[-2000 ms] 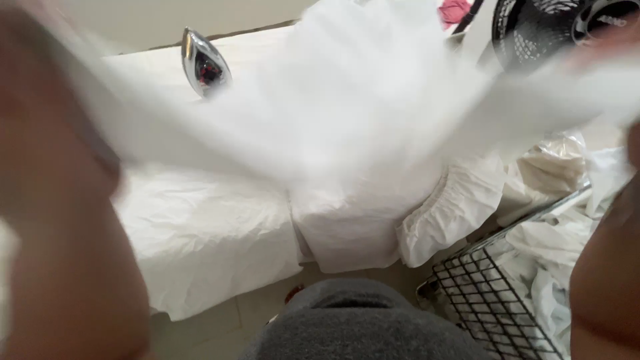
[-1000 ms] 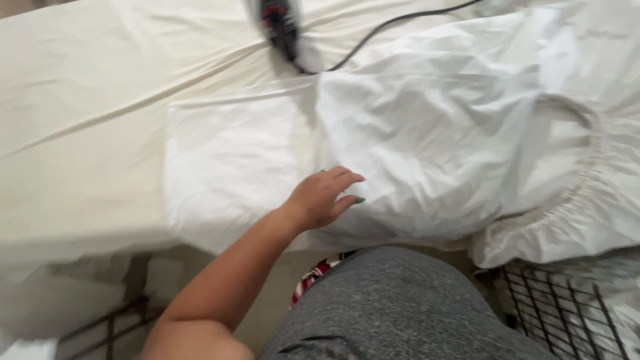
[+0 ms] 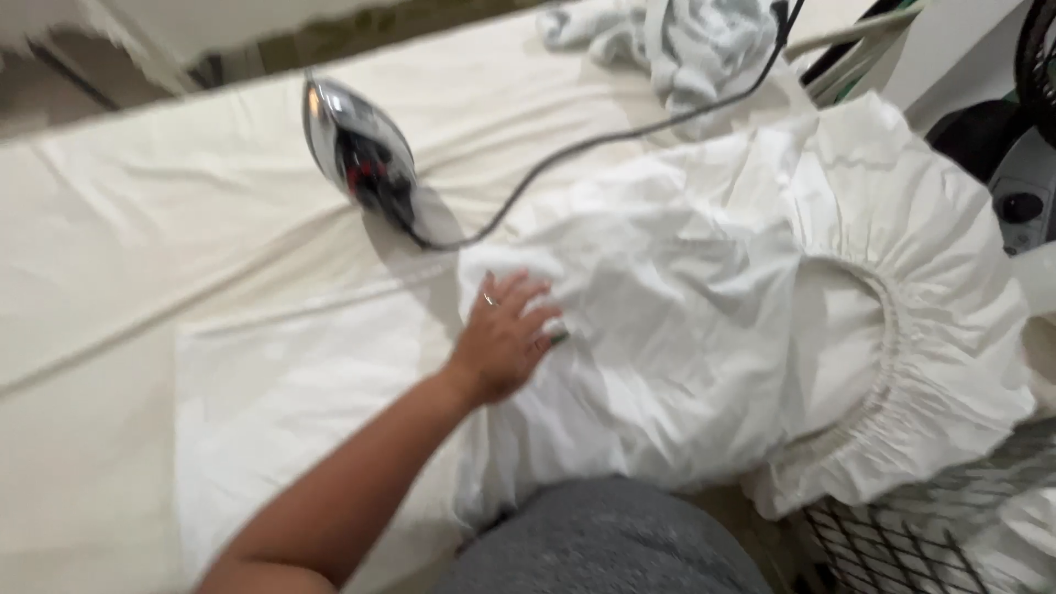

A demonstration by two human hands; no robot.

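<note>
My left hand (image 3: 510,337), a ring on one finger, lies spread with the palm down on a crumpled white cloth (image 3: 676,330). It grips nothing. Under and left of that cloth a flat white cloth (image 3: 297,412) is spread on the cream-covered table (image 3: 99,231). At the right, a white fitted cover with a gathered elastic edge (image 3: 949,330) hangs partly over the front edge. Beyond my hand a clothes iron (image 3: 359,148) rests on the table, and its dark cord (image 3: 569,148) runs off to the upper right. My right hand is out of view.
A bunched pale cloth (image 3: 709,49) lies at the table's back. A black wire basket (image 3: 887,528) holding white cloth stands at the lower right, below the table edge. Part of a fan (image 3: 1023,198) shows at the right edge.
Two seconds ago both arms were raised with white cloth spread between them; now my left hand rests on cloth on the table. My right arm has left the view.
</note>
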